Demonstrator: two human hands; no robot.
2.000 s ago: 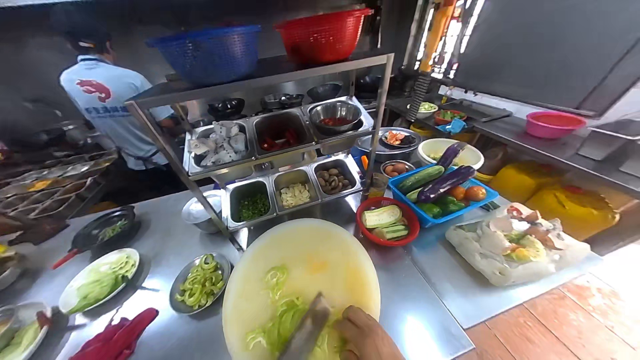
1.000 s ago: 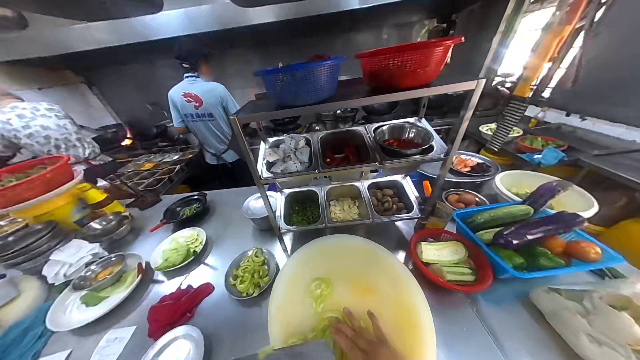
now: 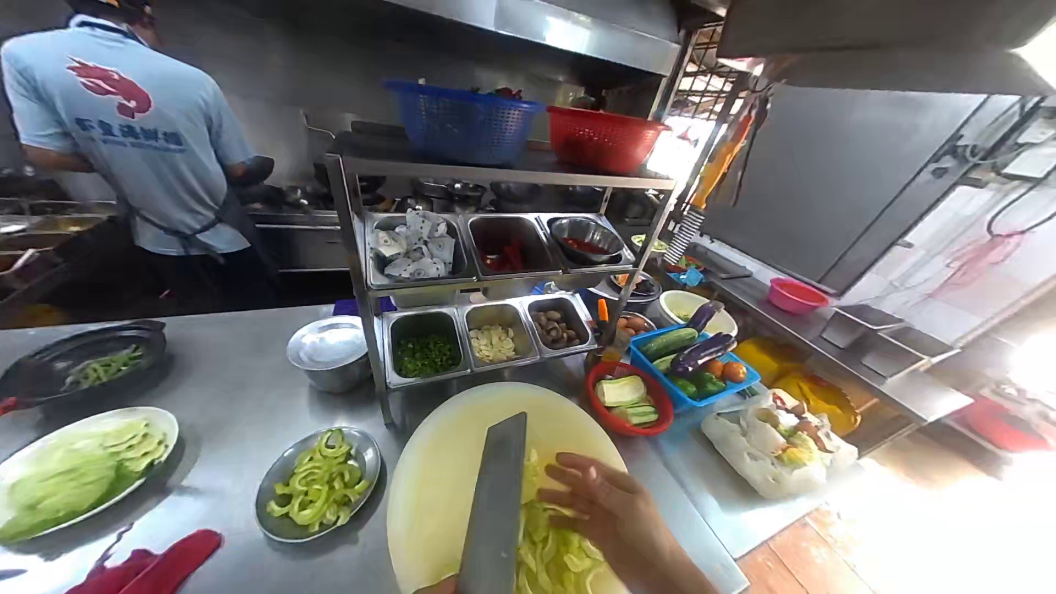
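Note:
At the bottom edge, a small part of my left hand (image 3: 439, 587) shows, shut on a cleaver (image 3: 495, 503) whose broad blade stands tilted over a round, pale cutting board (image 3: 437, 462). Sliced light-green vegetable (image 3: 549, 549) lies in a heap just right of the blade. My right hand (image 3: 606, 507) is beside and partly above that heap, fingers apart, holding nothing that I can see. Left of the board, an oval metal plate (image 3: 272, 495) bears curved green slices (image 3: 320, 483). The cleaver's handle is out of view.
A metal rack (image 3: 503, 172) with ingredient pans stands behind the board. Right of it are a red bowl (image 3: 596, 398), a blue vegetable basket (image 3: 689, 398) and a plastic bag of scraps (image 3: 747, 462). Leftward are a white plate (image 3: 167, 421), a black pan (image 3: 153, 338) and a co-worker (image 3: 157, 140), back turned.
My right hand has lifted, and its fingers are spread beside the slices. The cleaver blade, low at the board's near edge one second ago, is now raised across the board. The view has shifted.

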